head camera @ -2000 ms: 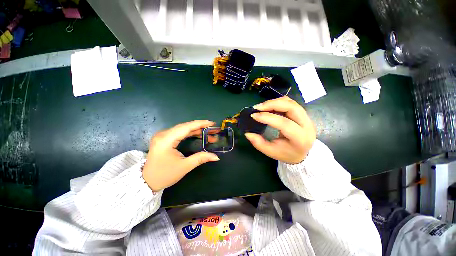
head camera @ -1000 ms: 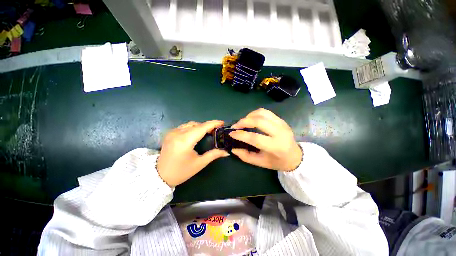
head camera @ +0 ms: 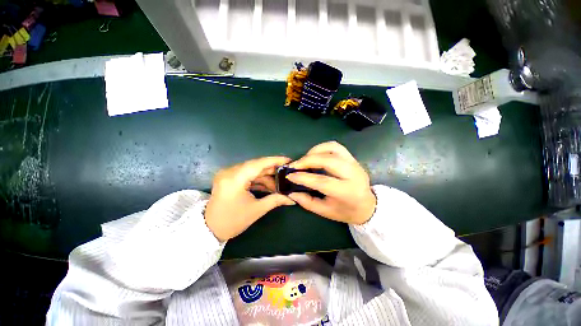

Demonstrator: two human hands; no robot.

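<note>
My left hand [head camera: 245,196] holds the silvery-rimmed watch case [head camera: 281,180] by its edges, above the green bench at the middle. My right hand [head camera: 334,184] has its fingers on the black display module [head camera: 294,184], against the case. The fingers cover most of both parts, so how far the module sits in the case cannot be seen. A stack of display modules [head camera: 320,86] with orange tails lies behind my hands, and a smaller group of modules [head camera: 365,114] lies to its right.
A pale rail [head camera: 267,69] and a white blister tray [head camera: 318,28] are behind. White wipes lie left [head camera: 136,86] and right [head camera: 408,107]. A labelled white bottle [head camera: 484,92] is right rear. A thin metallic line [head camera: 220,82] lies by the left post. Coloured clips [head camera: 37,37] are left rear.
The display module, first apart from the case with its orange tail showing, has moved left onto the case. The right hand now meets the left. The bench view has shifted slightly.
</note>
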